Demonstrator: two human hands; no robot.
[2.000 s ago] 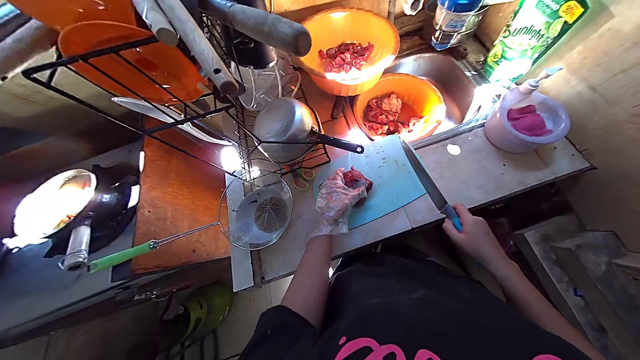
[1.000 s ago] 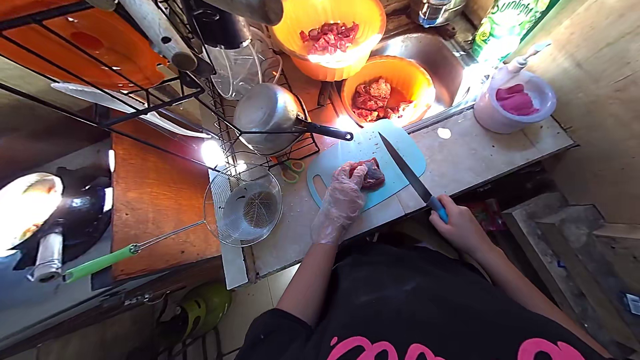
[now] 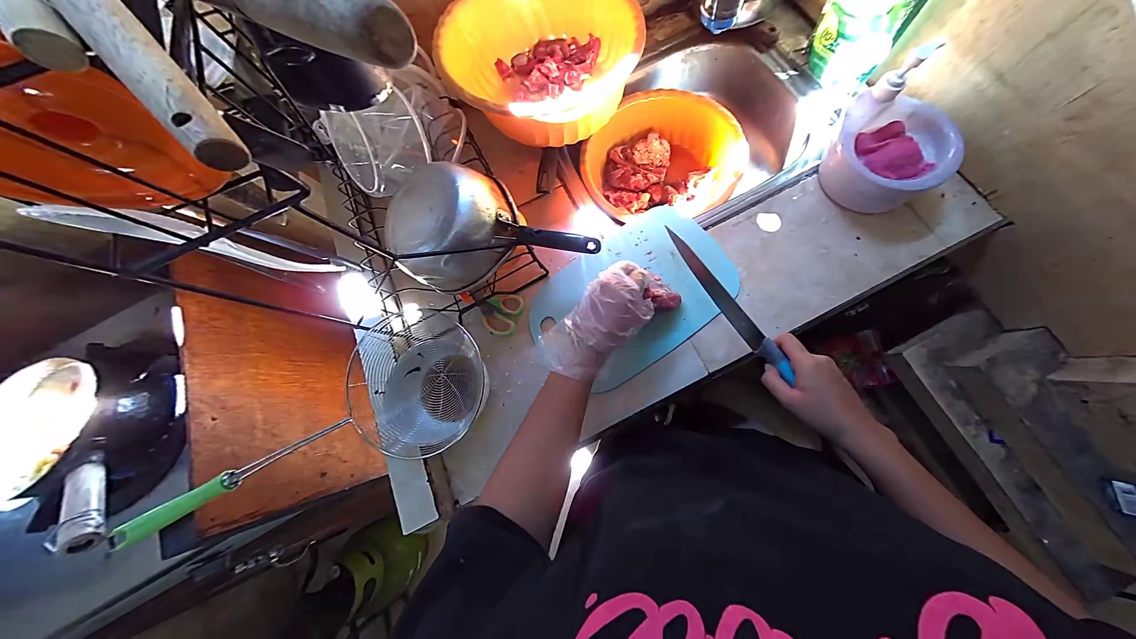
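Observation:
My left hand [image 3: 612, 311], in a clear plastic glove, grips a piece of raw red meat [image 3: 664, 294] on the light blue cutting board [image 3: 639, 351]. The hand hides part of the meat. My bare right hand [image 3: 821, 390] holds a kitchen knife [image 3: 729, 306] by its blue handle. The blade lies over the board's right side, apart from the meat, its tip pointing away from me. Behind the board, a smaller orange bowl [image 3: 732, 142] holds large chunks of raw meat. A larger orange bowl [image 3: 457, 53] with cut meat pieces stands at its left.
A saucepan [image 3: 444, 222] lies on the wire rack left of the board, its handle reaching towards the board. Scissors [image 3: 501, 312] and a wire-mesh strainer [image 3: 417, 386] are nearby. A steel sink [image 3: 754, 84] is behind, and a white tub [image 3: 874, 182] stands at the right. A wok [image 3: 142, 426] is far left.
The meat under my gloved left hand shows less of itself than a second ago. Over two seconds, the knife has stayed in my right hand at the board's right side. The view has shifted slightly.

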